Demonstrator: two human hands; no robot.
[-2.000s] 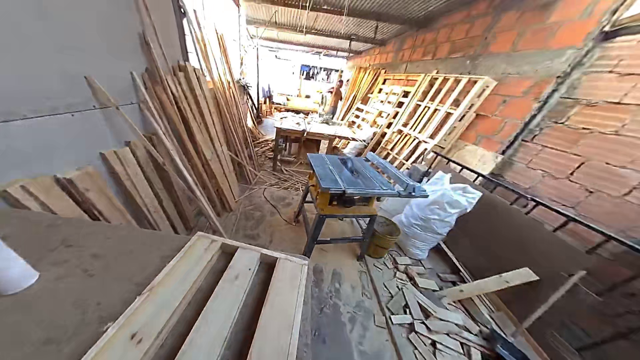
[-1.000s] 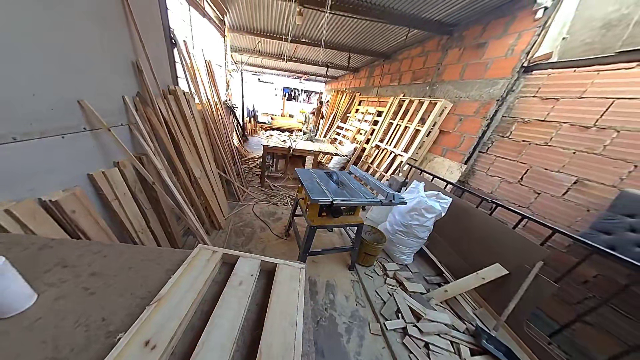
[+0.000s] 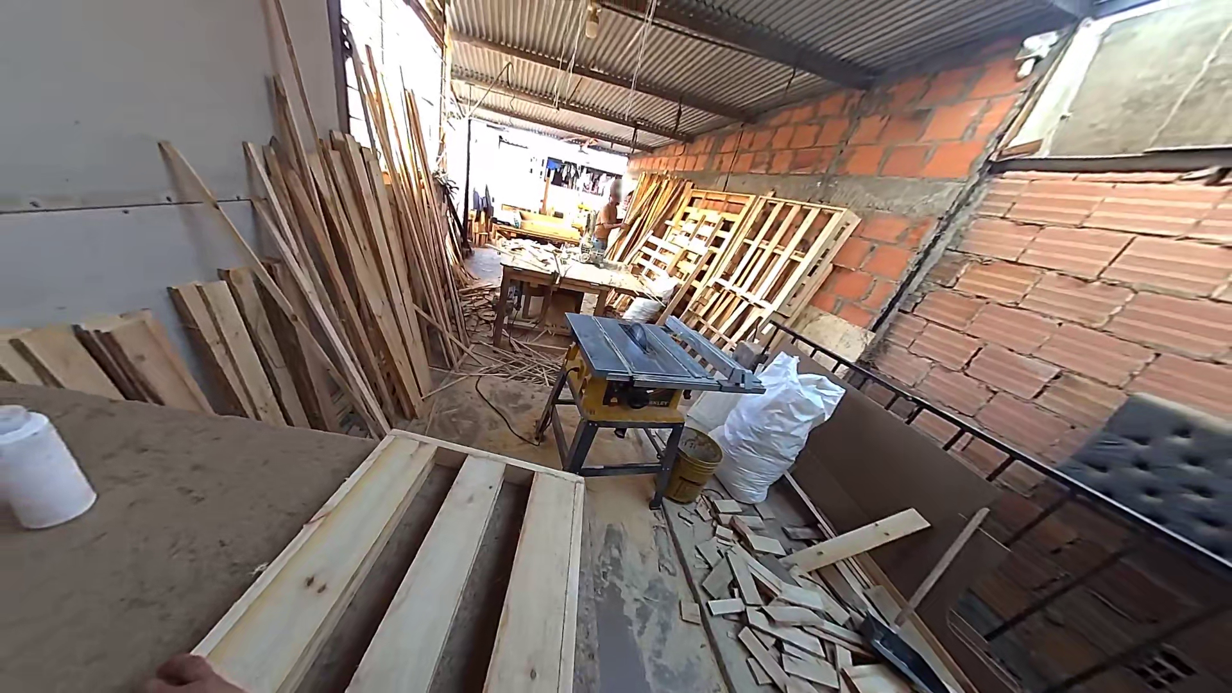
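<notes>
At the bottom left edge, part of my left hand [image 3: 195, 674] shows by the outer rail of a slatted wooden frame [image 3: 433, 577]; most of the hand is cut off, so its grip cannot be told. My right hand is out of view. The frame lies at the edge of a brown work surface [image 3: 144, 577], where a white plastic bottle [image 3: 43, 467] stands at the left. Beyond the frame, a table saw [image 3: 640, 361] with a yellow body stands on dark legs, its round blade showing above the top.
Boards [image 3: 337, 260] lean on the left wall. A yellow bucket [image 3: 695, 467], a white sack [image 3: 778, 423] and wood offcuts [image 3: 780, 606] lie right of the saw. Behind stand a cluttered workbench [image 3: 568, 274], pallet-like frames [image 3: 770, 255] and a person [image 3: 606, 217]. A black railing [image 3: 962, 438] runs along the right.
The view has tilted up, showing more of the roof. Part of my left hand has come into view at the bottom left, by the wooden frame.
</notes>
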